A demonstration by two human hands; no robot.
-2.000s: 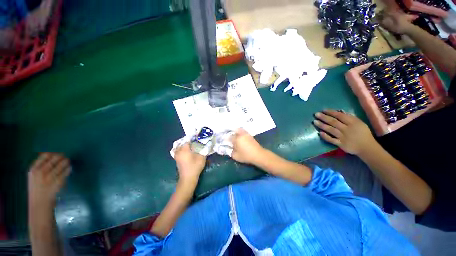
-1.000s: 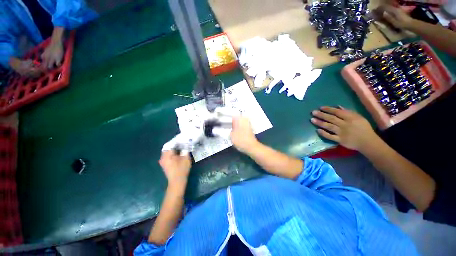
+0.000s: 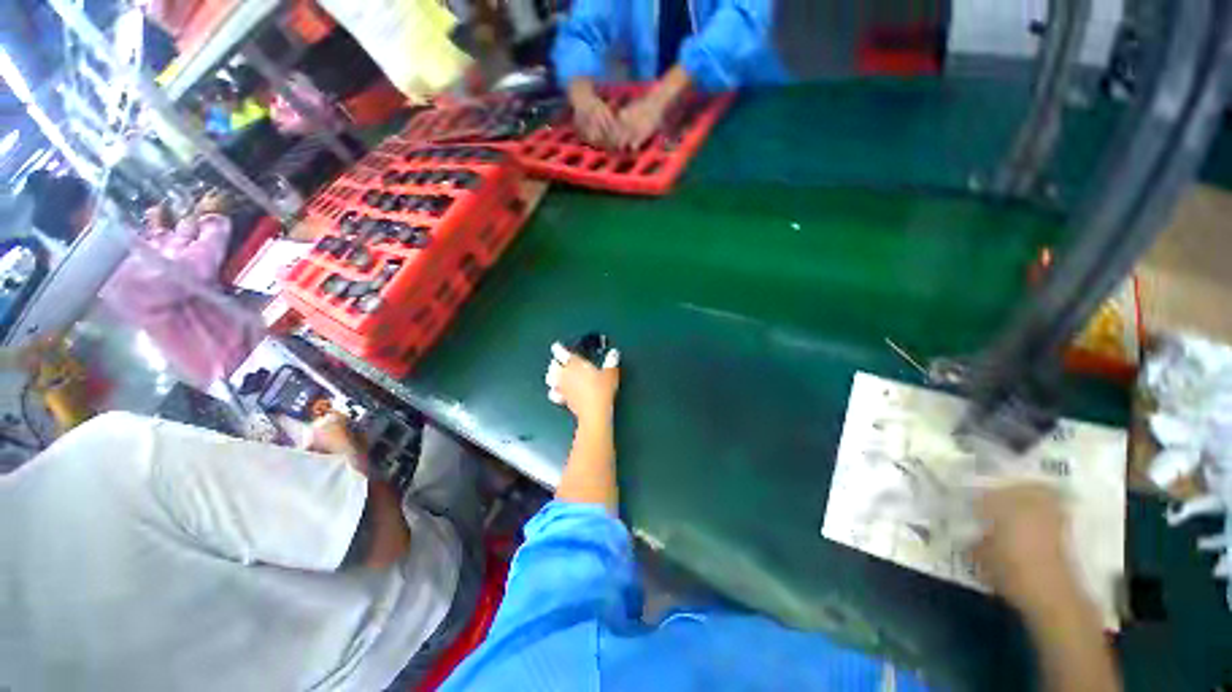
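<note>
My left hand (image 3: 586,384), with white coverings on its fingertips, is stretched out over the green mat, its fingers around a small black watch head (image 3: 592,348). My right hand (image 3: 1024,534) is blurred over the right part of the printed paper sheet (image 3: 878,473), below the foot of the black metal arm (image 3: 1081,291). I cannot tell if the right hand holds anything. A greyish-white cloth (image 3: 912,493) seems to lie on the paper, but it is blurred.
Red parts trays (image 3: 392,250) with dark pieces are stacked at left. A person opposite has both hands on another red tray (image 3: 676,156). A person in a light shirt (image 3: 203,554) sits at left. An orange-red box (image 3: 1115,331) and white wipes (image 3: 1196,419) are at right.
The view has swung left. My left hand has left the paper and reached left to the watch head that lay alone on the mat. My right hand has stayed over the paper.
</note>
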